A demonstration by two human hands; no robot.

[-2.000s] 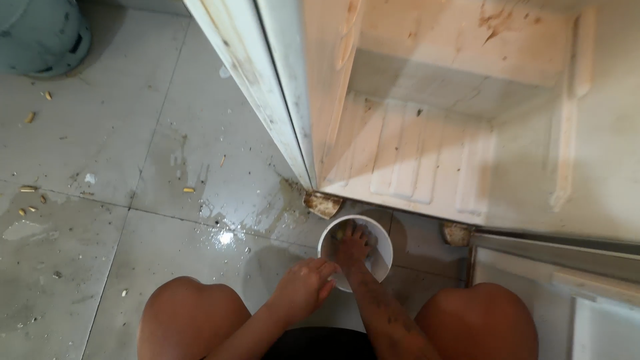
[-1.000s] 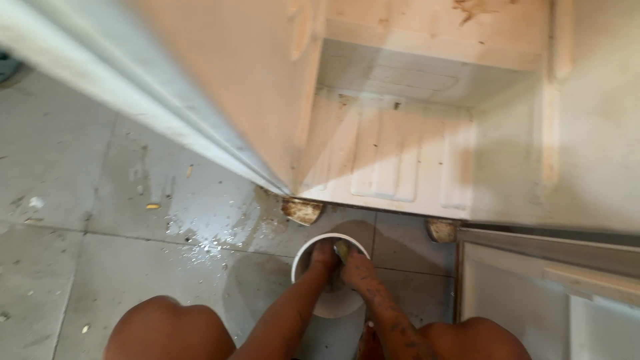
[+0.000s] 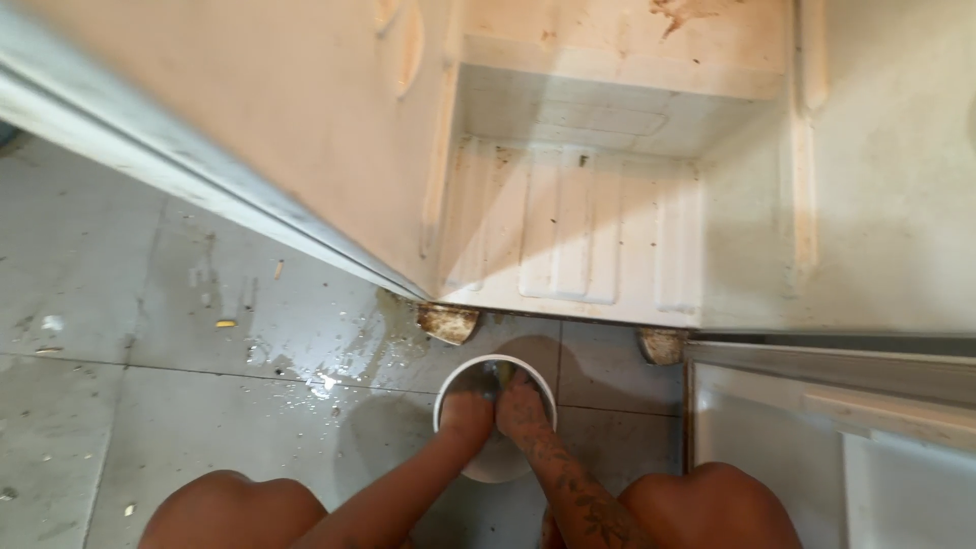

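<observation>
A round white bucket (image 3: 496, 476) stands on the tiled floor between my knees, with dark liquid in it. My left hand (image 3: 467, 415) reaches down into it on the left side, its fingers hidden below the rim. Beside it my right hand (image 3: 521, 408) is inside the bucket too, close to a yellow-green thing (image 3: 504, 371) that may be a sponge; whether the fingers grip it cannot be told. Just beyond the bucket is the open refrigerator's white ribbed interior floor (image 3: 568, 252), with small dark specks on it.
Rusty, stained feet (image 3: 448, 323) support the refrigerator's front. Its open door (image 3: 770, 435) stands low at the right. A white panel edge (image 3: 229, 175) slants across the left. Wet grey tiles (image 3: 229, 412) hold puddles and small yellow scraps (image 3: 226, 323). Brown stains mark the upper interior.
My left hand, at the bucket's rim two seconds ago, has gone down into the bucket beside my right hand. The view has shifted toward the refrigerator's interior.
</observation>
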